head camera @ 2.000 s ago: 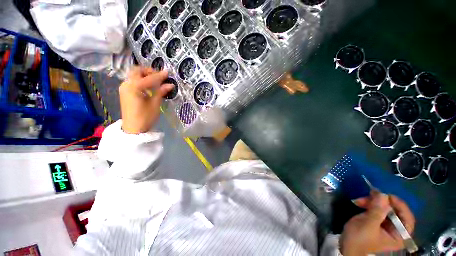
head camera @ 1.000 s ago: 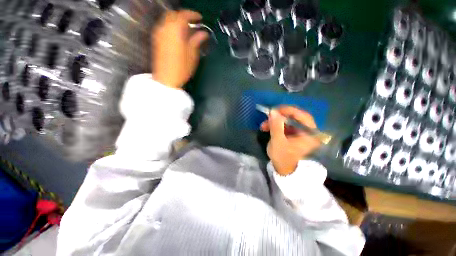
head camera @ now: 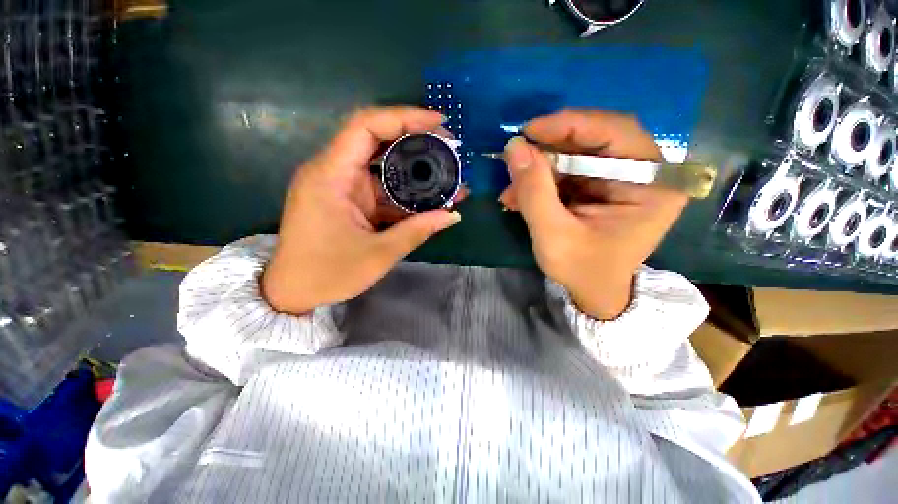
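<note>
A round black watch case [head camera: 421, 172] with a silver rim is gripped between the thumb and fingers of my left hand [head camera: 345, 212], its dark recessed inside and central hole facing up. My right hand [head camera: 596, 197] holds silver tweezers [head camera: 615, 169] like a pen. Their fine tip points left, close to the watch case but apart from it. I cannot tell whether the tip holds anything. The blue backing sheet [head camera: 591, 79] lies flat behind and partly under both hands, with rows of tiny pale dots at its left end and some at its right.
Stacked clear trays [head camera: 59, 177] stand at the left. Another watch case [head camera: 603, 10] is cut off by the top edge. A clear tray of white rings [head camera: 817, 212] lies at the right. An open cardboard carton [head camera: 817, 320] is at the lower right, by the dark green bench edge.
My left hand came from the trays at the left to the middle and now holds a watch case. My right hand still holds the tweezers. The view has turned to the bench in front of me.
</note>
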